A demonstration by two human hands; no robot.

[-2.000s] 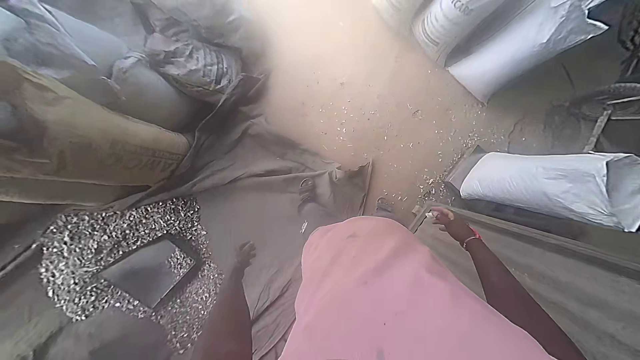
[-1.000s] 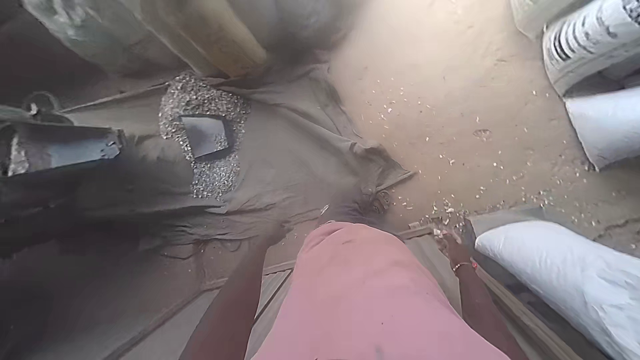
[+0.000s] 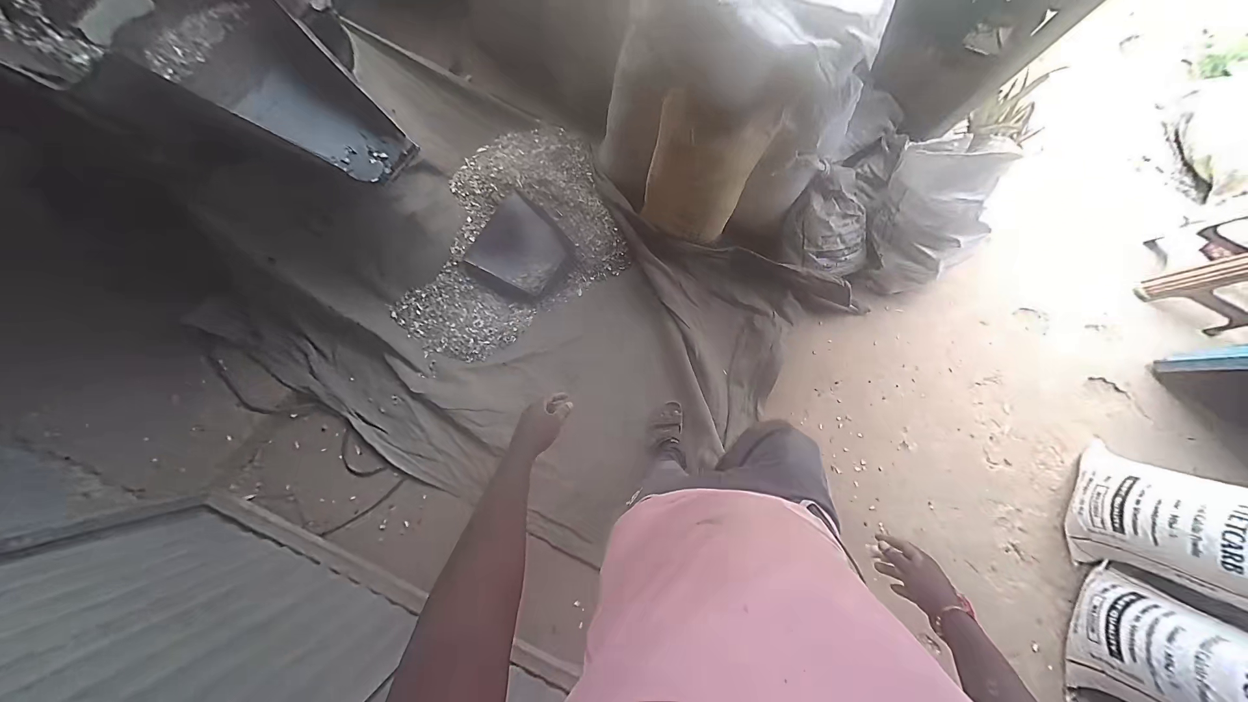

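Note:
My left hand point(image 3: 546, 421) hangs over the spread cloth sheet point(image 3: 595, 351), its fingers curled; whether something small is in it is unclear. My right hand point(image 3: 916, 573), with a red band at the wrist, is held out over the dirt floor, fingers apart and holding nothing. Beyond my left hand a pile of pale chips or grain-like pieces point(image 3: 463, 317) lies on the sheet, with a dark flat-sided metal pan or scoop point(image 3: 520, 246) resting in it. One foot point(image 3: 668, 429) stands on the sheet below my pink shirt.
A metal chute or trough point(image 3: 292, 102) juts in at the upper left. Filled sacks point(image 3: 721, 146) stand behind the pile. Printed white sacks point(image 3: 1160, 517) lie at the right, near a wooden bench point(image 3: 1199, 278). A corrugated metal sheet point(image 3: 195, 604) and a thin cable point(image 3: 366, 502) are at lower left.
The view has swung widely, bringing the chute and bench into sight. My right hand, earlier beside a white sack, is now over bare floor.

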